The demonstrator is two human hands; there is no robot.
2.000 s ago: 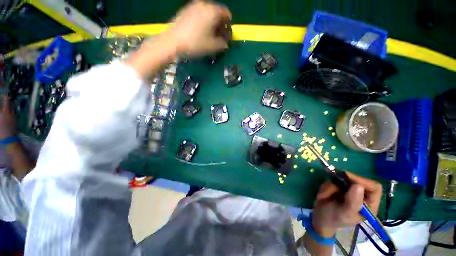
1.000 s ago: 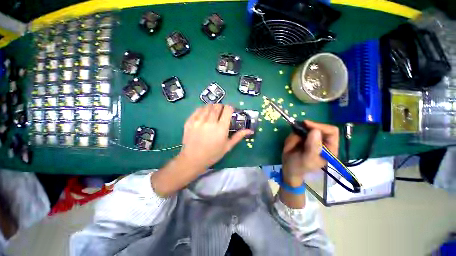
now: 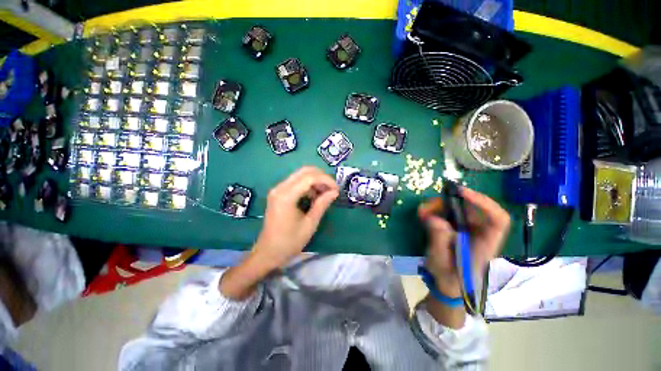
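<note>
My right hand (image 3: pixel 467 235) holds the soldering iron (image 3: pixel 462 250) by its blue handle. The iron's tip points up beside the waste cup and is blurred. My left hand (image 3: pixel 293 210) is just left of the fixture, fingers curled and pinched together; a small dark thing shows between the fingers, too unclear to name. The dark flat fixture (image 3: pixel 389 199) bears one black watch housing (image 3: pixel 364 189) with silvery parts facing up. Neither hand touches that housing. Pale-yellow squares (image 3: pixel 418 175) lie scattered right of the fixture.
Several housings (image 3: pixel 280 137) lie on the green mat. A clear blister tray (image 3: pixel 138 116) of whitish parts is at left. The waste cup (image 3: pixel 495 135), fume fan (image 3: pixel 446 80), blue soldering station (image 3: pixel 551 148) and yellowish sponge (image 3: pixel 614 192) are at right. Another person's sleeve (image 3: pixel 43 268) shows lower left.
My left hand has moved left off the fixture, uncovering the housing on it. The soldering iron has swung from pointing up-left to nearly upright, its tip now nearer the cup. The view has shifted.
</note>
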